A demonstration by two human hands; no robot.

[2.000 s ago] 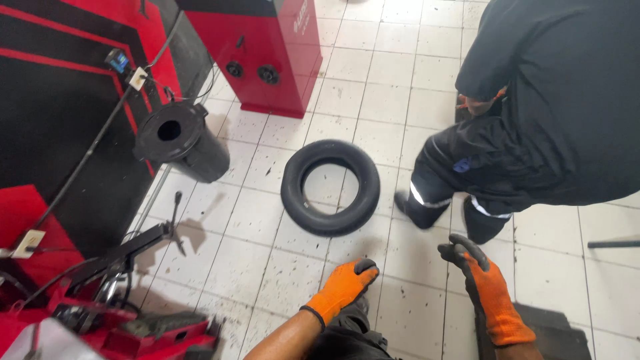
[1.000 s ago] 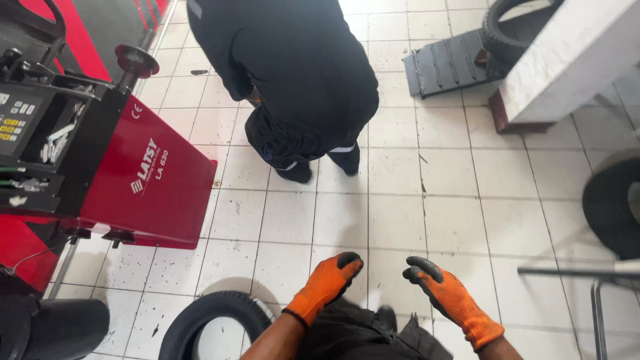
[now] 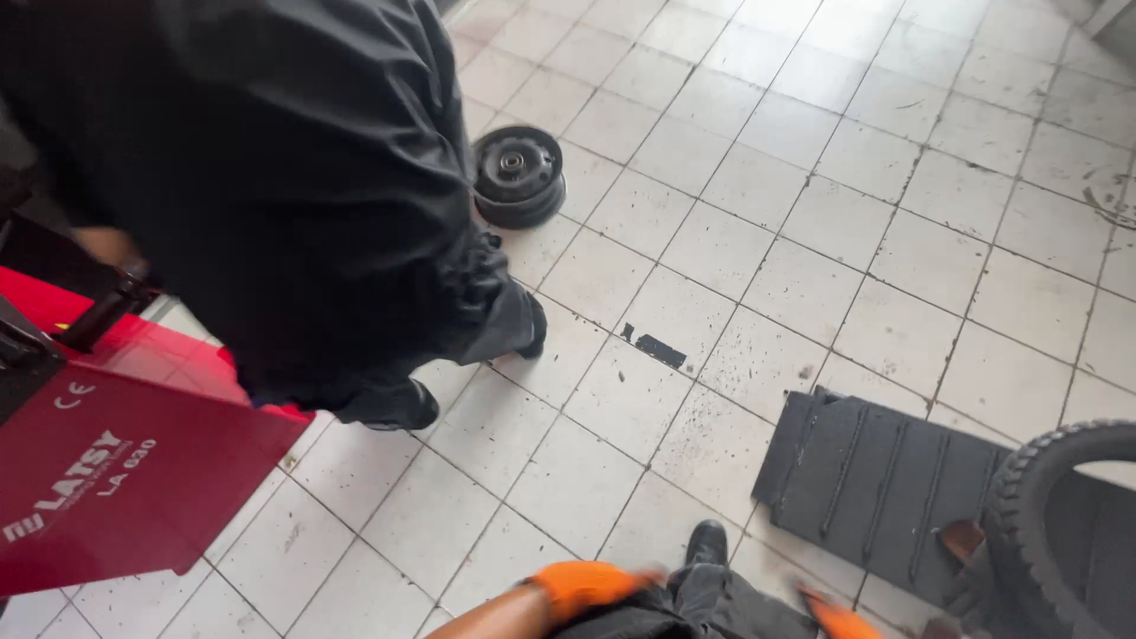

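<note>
My left hand (image 3: 596, 587), in an orange work glove with dark fingers, hangs low at the bottom centre beside my dark trousers. Its fingers are blurred, so their pose is unclear. At the lower edge, to the right of my legs, my right hand (image 3: 830, 611) shows only in part, blurred, in a matching glove; nothing shows in it. A black steel wheel rim (image 3: 516, 177) lies on the tiled floor farther ahead, beyond a co-worker. At the lower right, a knobbly tyre (image 3: 1021, 524) leans by a dark ribbed ramp (image 3: 874, 488).
A co-worker (image 3: 311, 204) in dark clothes stands close at the left, with one hand (image 3: 106, 246) near a red Latsy wheel balancer (image 3: 133, 479). A dark strip (image 3: 661, 351) lies on the white floor tiles (image 3: 683, 293). My black shoe (image 3: 707, 543) is on the tiles near the ramp.
The view has swung and moved forward a lot. The tyre lying on the floor is out of view, and the steel rim has come into it. Both my gloved hands are lower in the view.
</note>
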